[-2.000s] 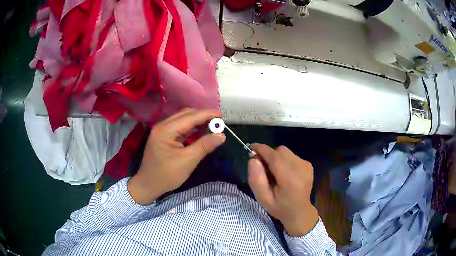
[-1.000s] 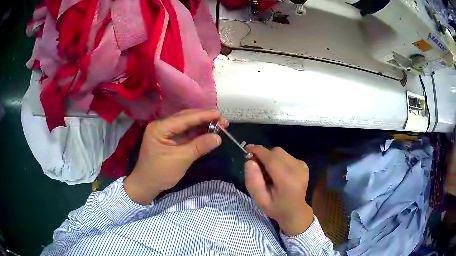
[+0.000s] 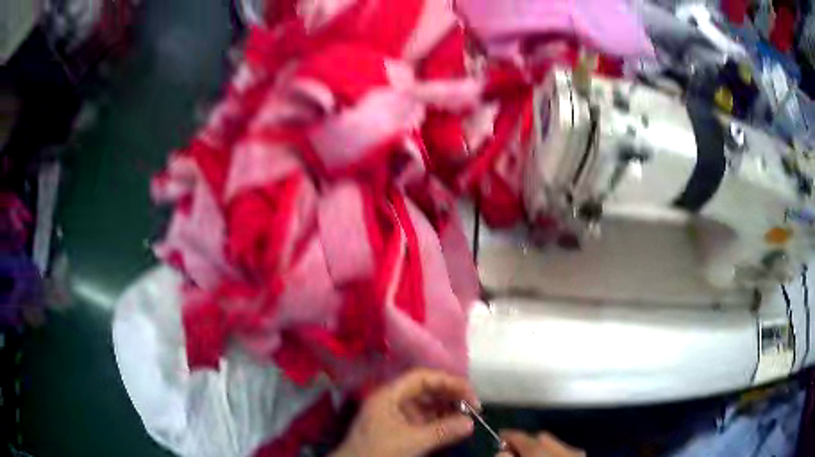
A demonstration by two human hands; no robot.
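Observation:
My left hand (image 3: 407, 418) is at the bottom centre, thumb and fingers pinched on a small round fitting (image 3: 465, 407), which shows only as a blurred silvery spot. My right hand (image 3: 539, 445) is just right of it, cut off by the bottom edge. It grips a thin tool with a straight metal shaft (image 3: 485, 426); the handle is hidden or out of view. The shaft's tip is at the fitting; whether they touch is too blurred to tell. Both hands are in front of the machine bed's near edge.
A red and pink heap of cut strips (image 3: 344, 232) lies left of the white sewing machine (image 3: 652, 143), over a white cloth (image 3: 161, 366). The pale bed (image 3: 617, 357) runs right. Pink fabric (image 3: 563, 22) is behind. Light blue pieces (image 3: 760, 433) are lower right; green floor (image 3: 71, 384) left.
The view has tilted up and left, so hands, heap and bed sit lower and further right, and the machine head shows. The fitting first faced the camera as a white disc, then turned edge-on.

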